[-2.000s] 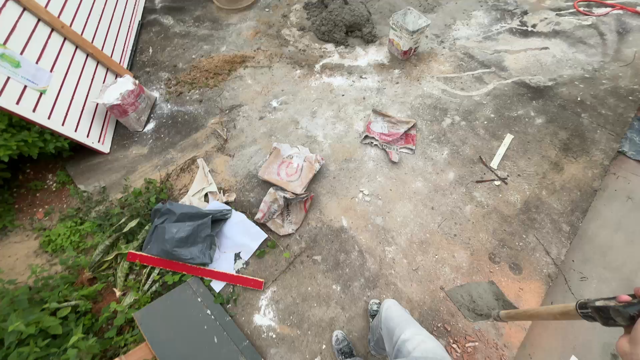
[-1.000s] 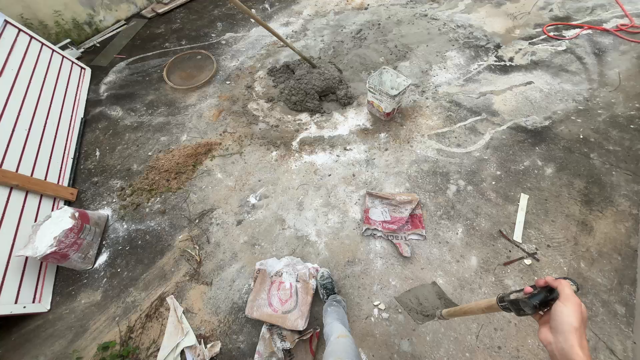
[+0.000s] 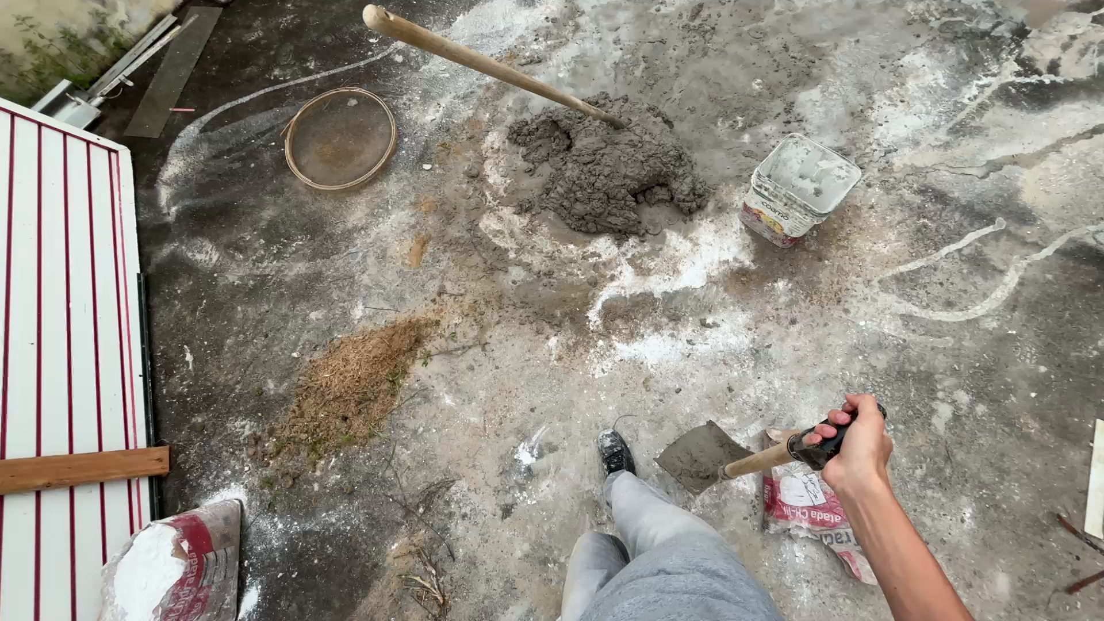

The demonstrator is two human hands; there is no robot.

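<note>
My right hand [image 3: 854, 444] is closed round the black grip of a short-handled shovel [image 3: 752, 462], low at the right. Its wooden shaft points left to a flat, mortar-smeared metal blade, held above the concrete beside my shoe. Beneath the shaft lies a crumpled red and white bag [image 3: 806, 500]. Ahead, a heap of wet grey mortar [image 3: 617, 172] has a long wooden handle [image 3: 492, 67] standing slantwise out of it; the tool's head is buried. A mortar-stained plastic bucket [image 3: 800, 190] stands upright to the right of the heap. My left hand is out of the frame.
A round sieve [image 3: 341, 138] lies beyond a pile of brown sandy material [image 3: 354, 379]. On the left are a white panel with red stripes [image 3: 53, 285], a wooden board [image 3: 82, 470] across it, and an opened bag of white powder [image 3: 177, 565]. Thin sticks [image 3: 1078, 533] lie far right.
The view has moved forward toward the mortar heap and bucket. My right hand, only partly visible at the right edge two seconds ago, is now in full view, still holding the shovel.
</note>
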